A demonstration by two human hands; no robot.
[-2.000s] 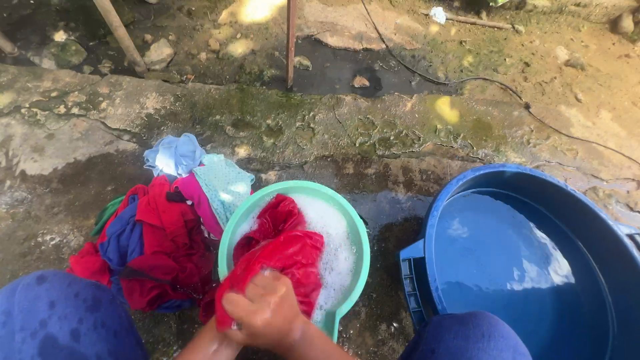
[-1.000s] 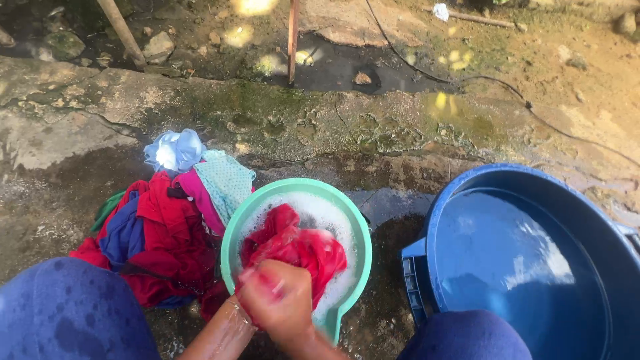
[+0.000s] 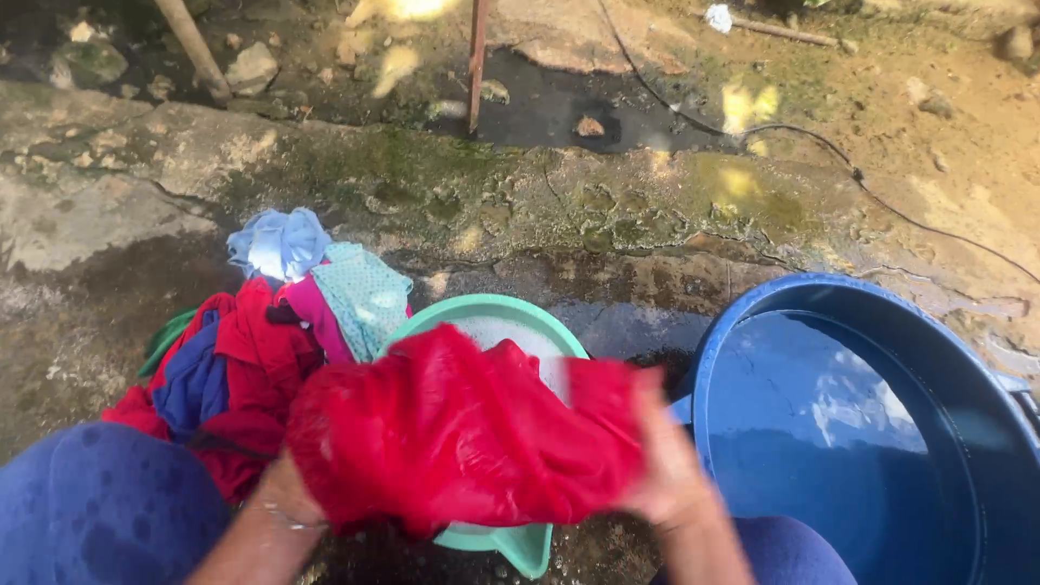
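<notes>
A wet red cloth garment is spread between my two hands above a mint-green plastic basin, hiding most of it. My left hand grips the garment's left end, its fingers partly hidden by the cloth. At the right end my right hand, somewhat blurred, holds the cloth. Whitish suds show in the basin behind the garment. Left of the basin lies a pile of clothes: red cloth, a blue piece, a light blue one and a dotted aqua one.
A large blue plastic tub of water stands at the right, close to my right hand. My knees frame the near edge. Beyond the basin runs a mossy concrete ledge, with a thin upright post, a black cable and stones behind.
The red garment, bunched in my hands over the suds before, is now lifted and stretched wide. My hands, close together in the earlier frames, have moved apart to either side.
</notes>
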